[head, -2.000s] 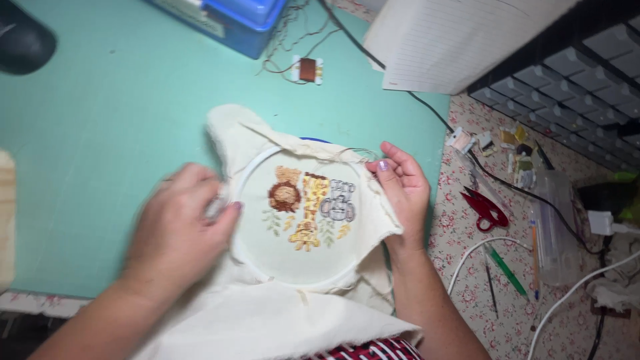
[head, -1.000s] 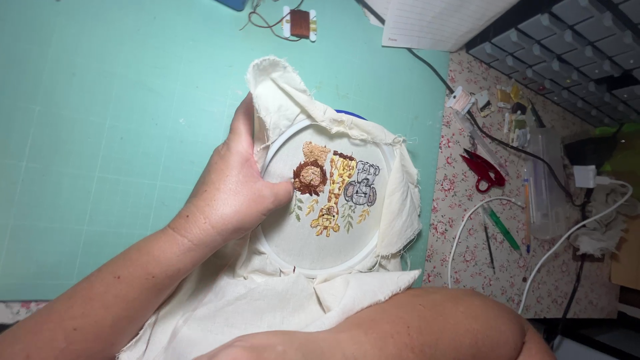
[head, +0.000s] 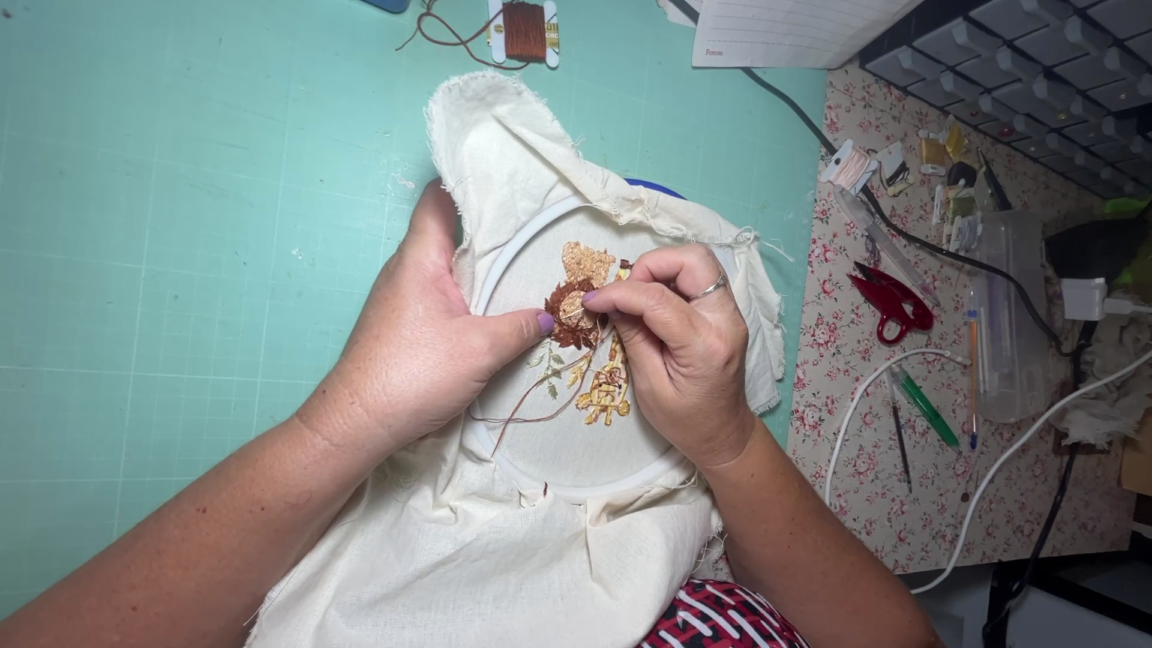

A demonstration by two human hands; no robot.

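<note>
Cream fabric (head: pixel 504 135) is stretched in a round white embroidery hoop (head: pixel 515 247). My left hand (head: pixel 423 333) grips the hoop's left side, thumb on the cloth beside the stitched lion (head: pixel 576 313). Over the lion's right edge, my right hand (head: pixel 688 346) pinches with thumb and forefinger; what looks like a needle is mostly hidden there. Brown thread (head: pixel 531 416) loops across the lower left of the cloth. A stitched giraffe (head: pixel 607 391) shows partly below my right fingers.
A bobbin of brown floss (head: pixel 525 33) lies on the green cutting mat (head: pixel 198 225). To the right, on floral cloth, are red thread snips (head: pixel 891 301), a green pen (head: pixel 925 405), a clear plastic case (head: pixel 1008 342), cables and floss bobbins. Drawers (head: pixel 1017 63) stand at the upper right.
My right hand, out of sight below the hoop a second ago, is now above the cloth at the lion. A brown thread now lies across the fabric. The left hand still holds the hoop's left side.
</note>
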